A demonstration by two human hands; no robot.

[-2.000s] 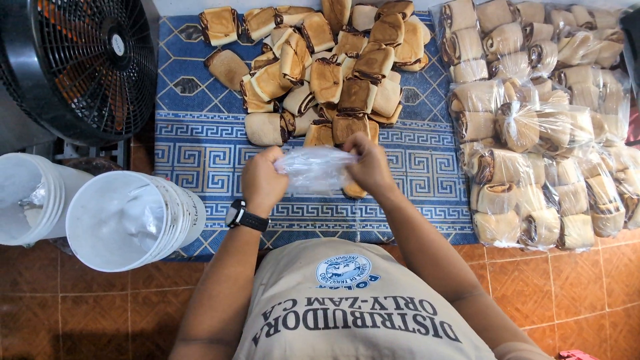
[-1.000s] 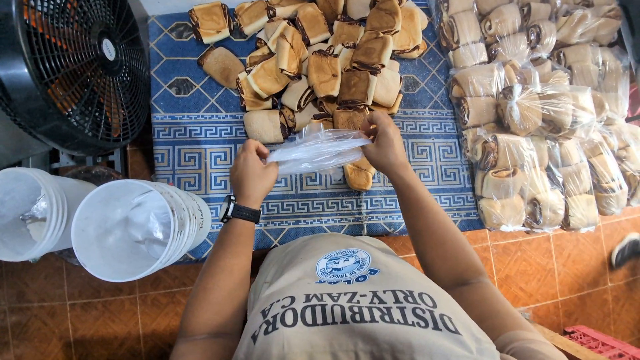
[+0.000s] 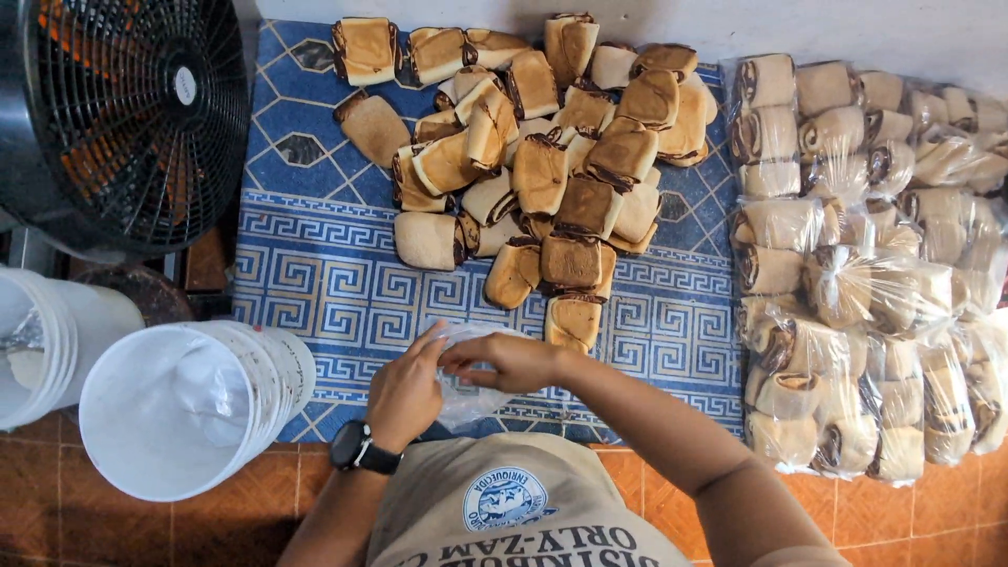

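My left hand (image 3: 405,394), with a black wristwatch above it on the wrist, holds the left side of a clear plastic bag (image 3: 472,405) by its upper edge. Bent over the bag's top from the right, my right hand (image 3: 504,362) has its fingertips close to the left ones; whether they pinch the film is not plain. Just beyond the hands lies a loose pile of chocolate-filled bread rolls (image 3: 539,173) on a blue patterned tablecloth (image 3: 315,299). The nearest roll (image 3: 573,323) sits by my right forearm.
Clear bags packed with rolls (image 3: 835,268) cover the table's right end, some stacked. White plastic buckets (image 3: 169,409) stand at the left, with clear plastic inside. A black fan (image 3: 134,118) is at the upper left. A white wall (image 3: 709,31) runs behind the table.
The bag was stretched flat between my two hands. Now the hands are close together at its top, my right hand having moved left, and the bag hangs nearer my body.
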